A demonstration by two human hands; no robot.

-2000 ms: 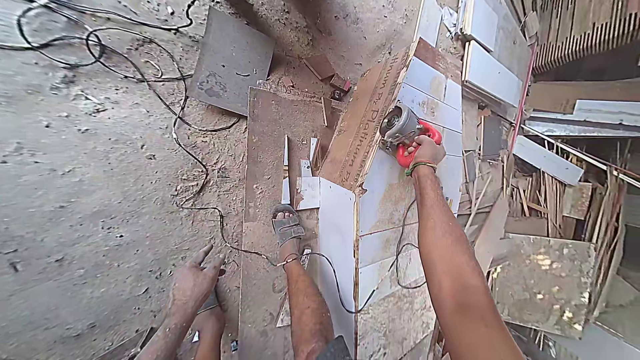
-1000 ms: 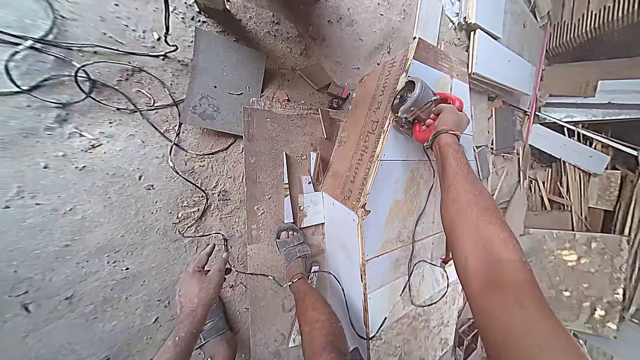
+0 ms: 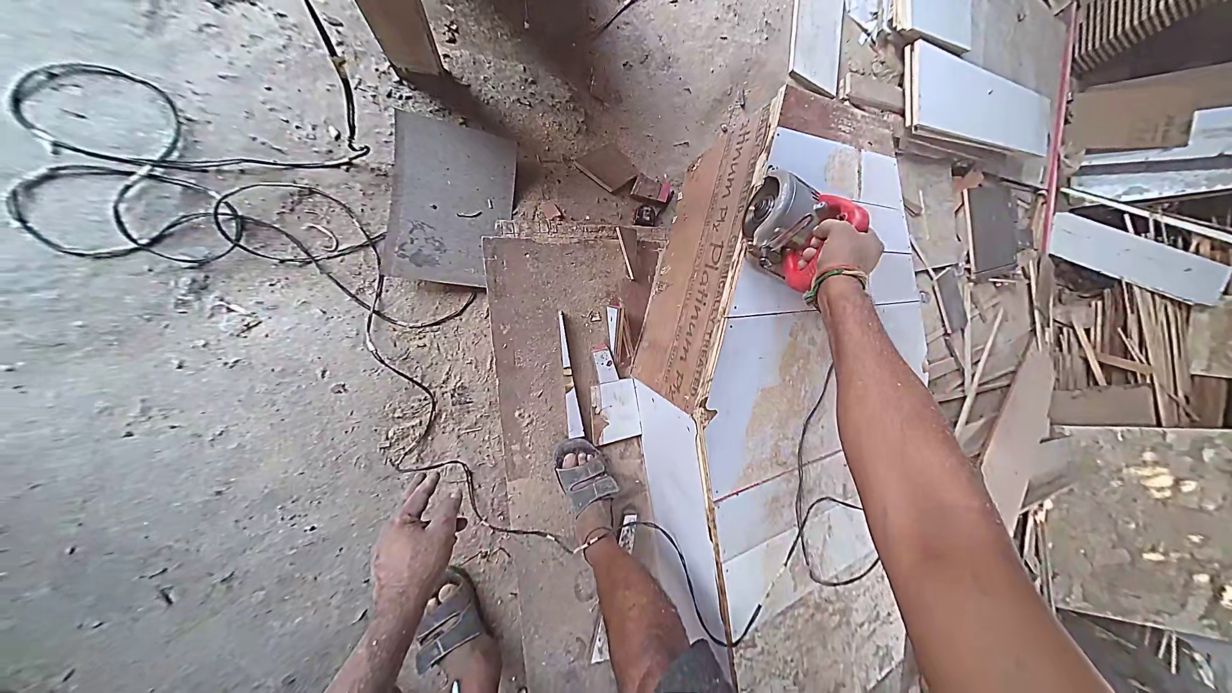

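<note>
My right hand [image 3: 839, 252] grips the red handle of a corded power saw [image 3: 782, 217] with a grey body. The saw rests at the edge of a white laminated board [image 3: 770, 385] marked with lines, beside a brown plywood strip [image 3: 707, 260] that bears printed writing. The saw's blade is hidden. Down at the left, my left hand [image 3: 419, 549] is held over the dusty floor with its fingers apart and nothing in it. A black power cord [image 3: 674, 544] loops from the saw over the board and past my sandalled foot.
Coiled cable [image 3: 144, 173] lies on the floor at left near a grey square panel [image 3: 452, 197]. Under my foot is a brown sheet [image 3: 549, 289] with white offcuts [image 3: 616, 409]. Stacked boards [image 3: 977, 96] and thin wood strips [image 3: 1145, 337] fill the right side.
The saw in my right hand has moved up along the edge of the board from where it was two seconds ago. The view has shifted somewhat.
</note>
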